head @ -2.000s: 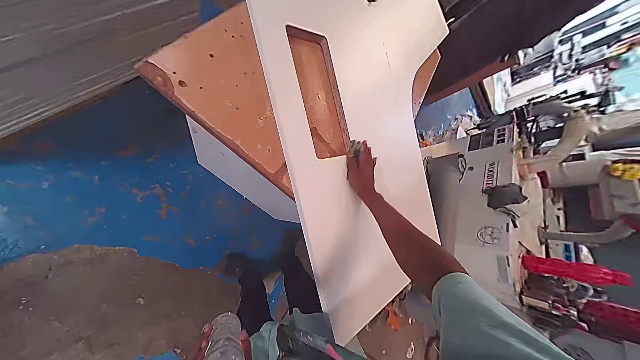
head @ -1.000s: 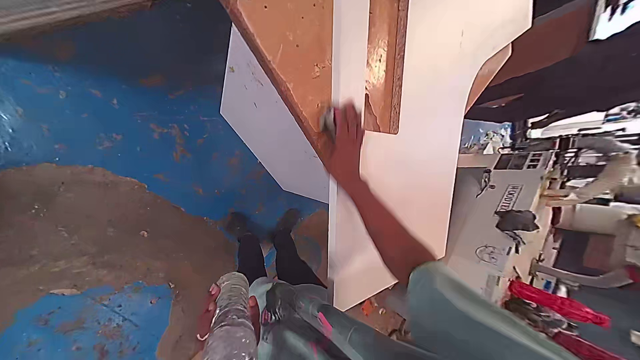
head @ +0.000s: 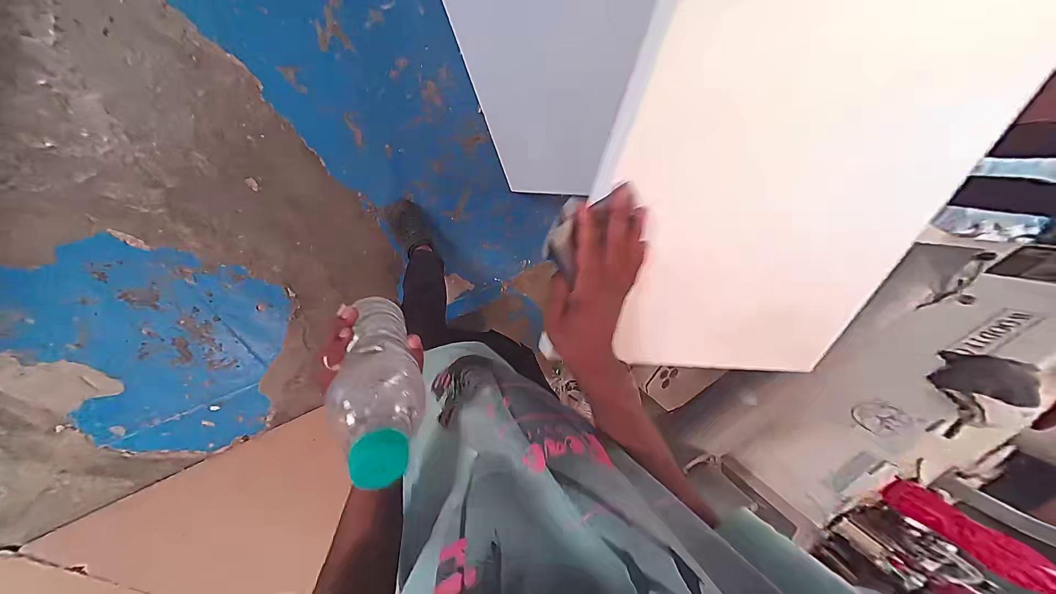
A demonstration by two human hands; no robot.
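A clear plastic bottle with a green cap (head: 375, 388) is gripped in my left hand (head: 338, 342), its cap end toward me. My right hand (head: 601, 272) presses a crumpled greyish cloth or pad (head: 563, 239) against the left edge of a large white panel (head: 767, 206); the hand partly hides it, so its exact kind is unclear. Behind and left of that edge is a second white panel (head: 561, 99), its lower corner just above my right hand.
Blue floor paint (head: 379, 99) is worn down to grey-brown concrete (head: 181, 157). A tan board (head: 214, 503) lies at lower left. On the right stand a pale cabinet-like surface (head: 825, 429) bearing writing and a red bundle (head: 973, 528).
My right hand has moved from beside the rectangular cutout to the panel's left edge near its lower end. The view has swung down, and the cutout is out of sight.
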